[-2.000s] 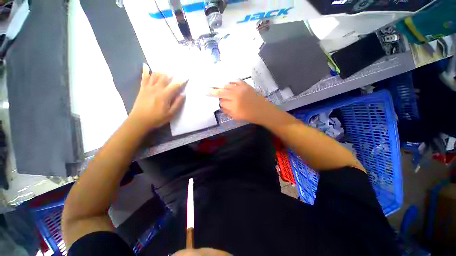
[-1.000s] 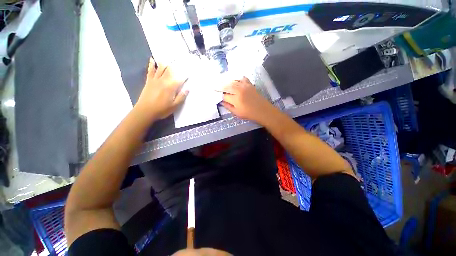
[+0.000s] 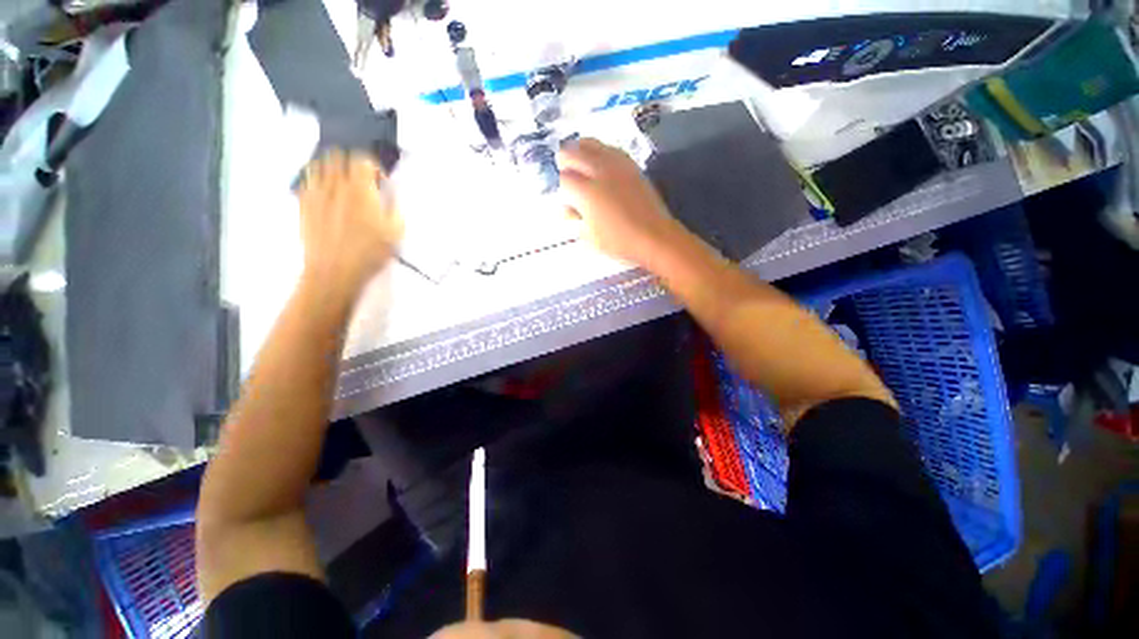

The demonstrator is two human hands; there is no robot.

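Note:
A dark grey garment panel (image 3: 304, 56) lies at the upper left of the white machine bed, its near end bunched at my left fingertips. My left hand (image 3: 346, 215) is blurred, with its fingers closed on that end. My right hand (image 3: 612, 200) is beside the presser foot (image 3: 537, 152), right of the needle area. Its fingertips are bent down, and whether they hold anything is hidden. The bright glare by the needle hides detail. A thin dark outline (image 3: 487, 267) shows on the bed between my hands.
A stack of small dark grey pieces (image 3: 728, 175) lies right of the needle, with a black phone-like rectangle (image 3: 878, 171) beyond it. Large grey panels (image 3: 144, 250) are stacked at the left. A ruler strip (image 3: 500, 327) follows the table edge. A blue basket (image 3: 999, 462) stands at lower right.
The pale piece and cloth under my hands have left the front of the bed. My left hand moved left with the dark panel's end, now bunched. My right hand moved up towards the presser foot.

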